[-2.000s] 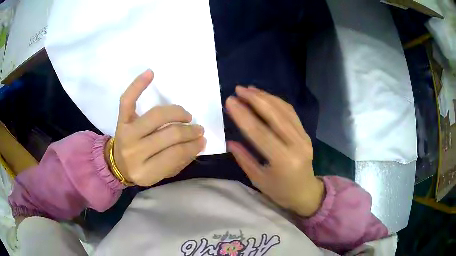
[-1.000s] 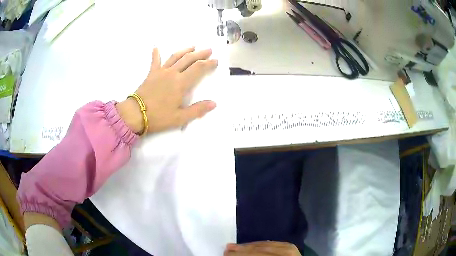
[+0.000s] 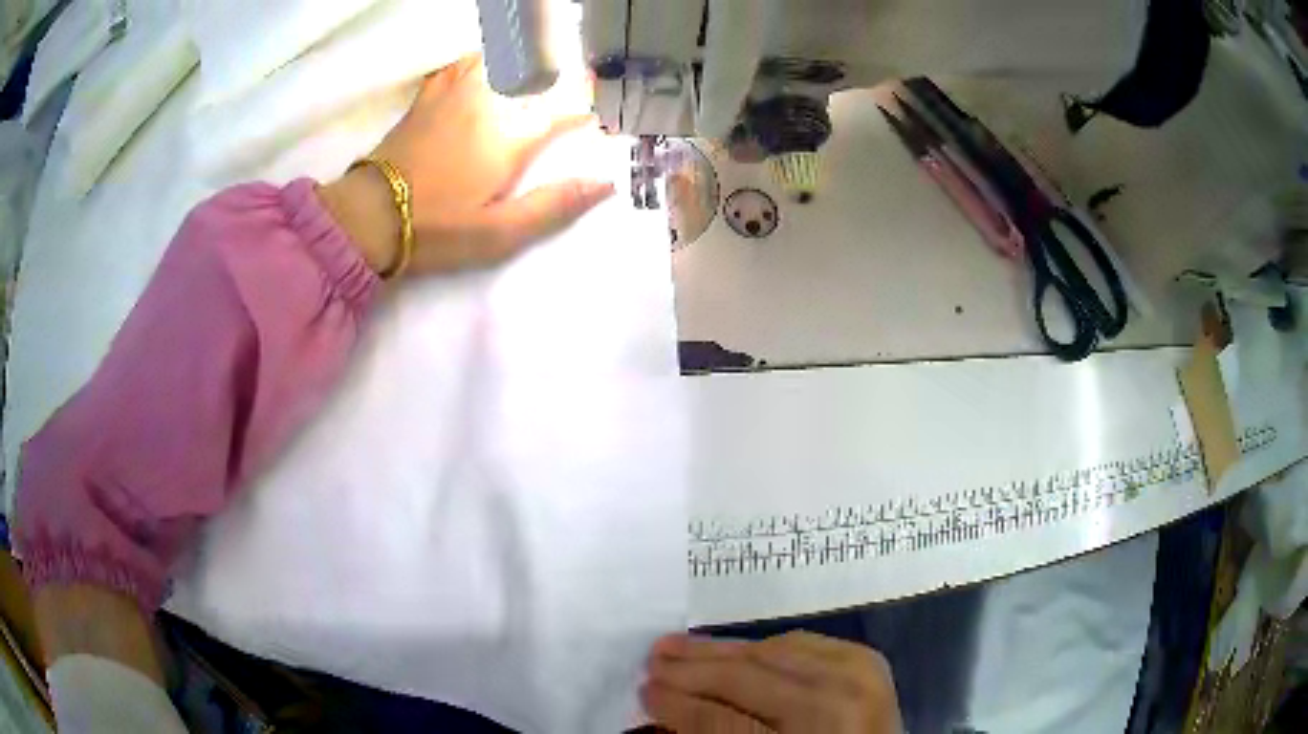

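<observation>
A white fabric panel (image 3: 502, 430) lies on the white table and hangs over its front edge. Its straight right edge runs from the presser foot (image 3: 647, 175) down to my right hand. My left hand (image 3: 481, 179) lies flat on the panel, fingers spread, left of the foot; its fingertips are partly lost in the lamp's glare. My right hand (image 3: 775, 685), cut off by the bottom rim, holds the panel's edge between its fingers at the front. The machine head (image 3: 918, 43) stands above the foot.
Black-handled shears (image 3: 1069, 280) and a slim pink tool (image 3: 964, 187) lie right of the needle. A grey lamp (image 3: 517, 46) hangs left of the head. A ruler scale (image 3: 932, 531) runs along the front edge. A tan strip (image 3: 1209, 416) lies at the right.
The view has tilted up from the lap to the machine. My left hand has moved forward beside the foot and now lies flat. My right hand has closed on the panel's edge.
</observation>
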